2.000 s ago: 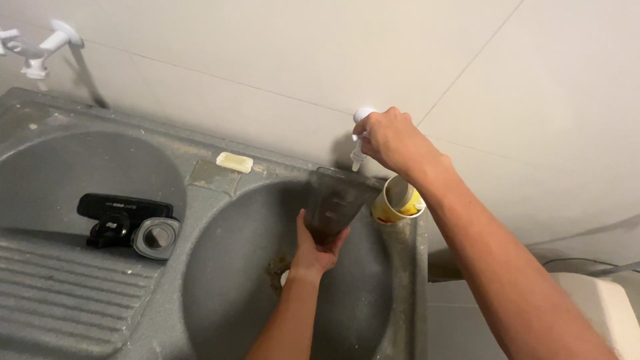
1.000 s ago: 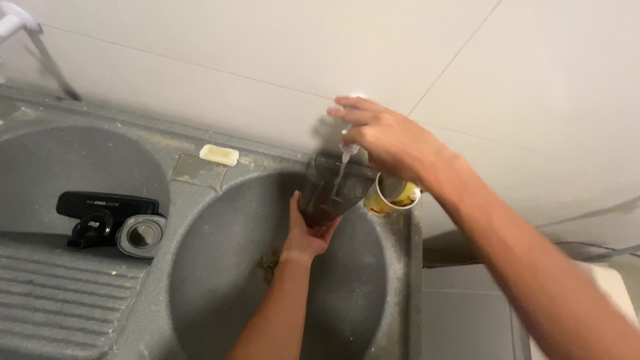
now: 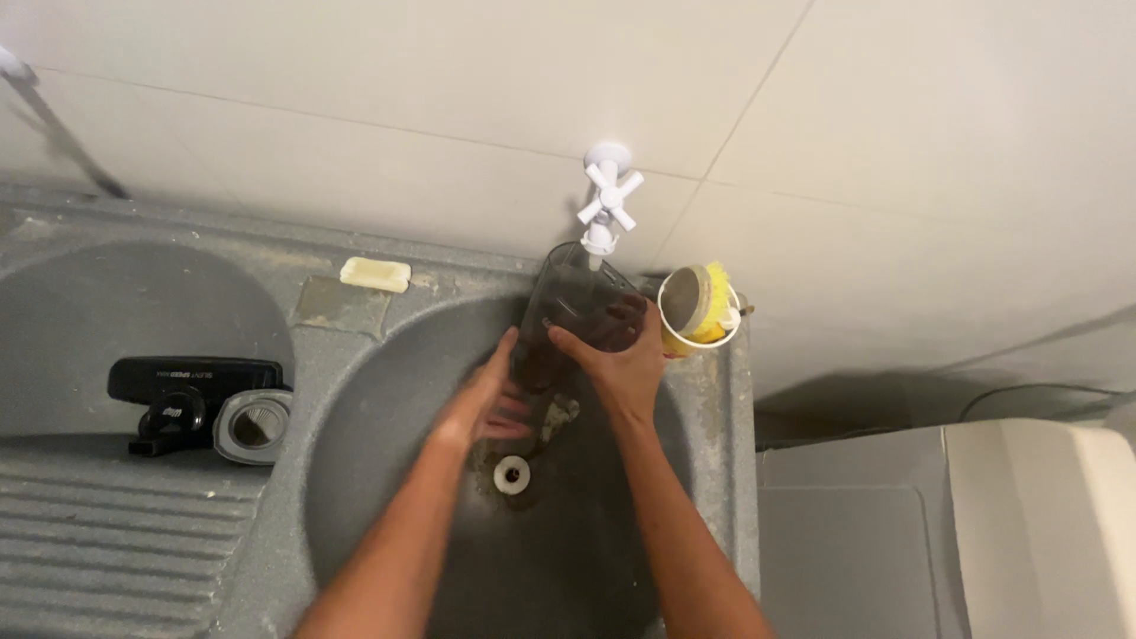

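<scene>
Under the spout of a white plastic tap (image 3: 609,200) is a dark translucent plastic container (image 3: 568,297), tilted over the right basin of a grey sink (image 3: 399,426). My right hand (image 3: 626,359) grips its right side, thumb on the near face. At its lower left is my left hand (image 3: 488,399), fingers apart and slightly blurred; whether it touches the container I cannot tell. Water flow from the tap is not clearly visible. A white drain fitting (image 3: 512,476) shows at the basin's bottom.
A tub (image 3: 699,311) with a yellow brush stands at the right rim. Soap (image 3: 375,274) lies on the back ledge. A black vacuum floor head (image 3: 195,380) and a grey filter part (image 3: 254,427) sit left, above the ribbed washboard (image 3: 115,541). A pale appliance (image 3: 1038,524) stands right.
My right hand has left the tap handle and come down onto the container's right side. My left hand has shifted from beneath the container to its left side.
</scene>
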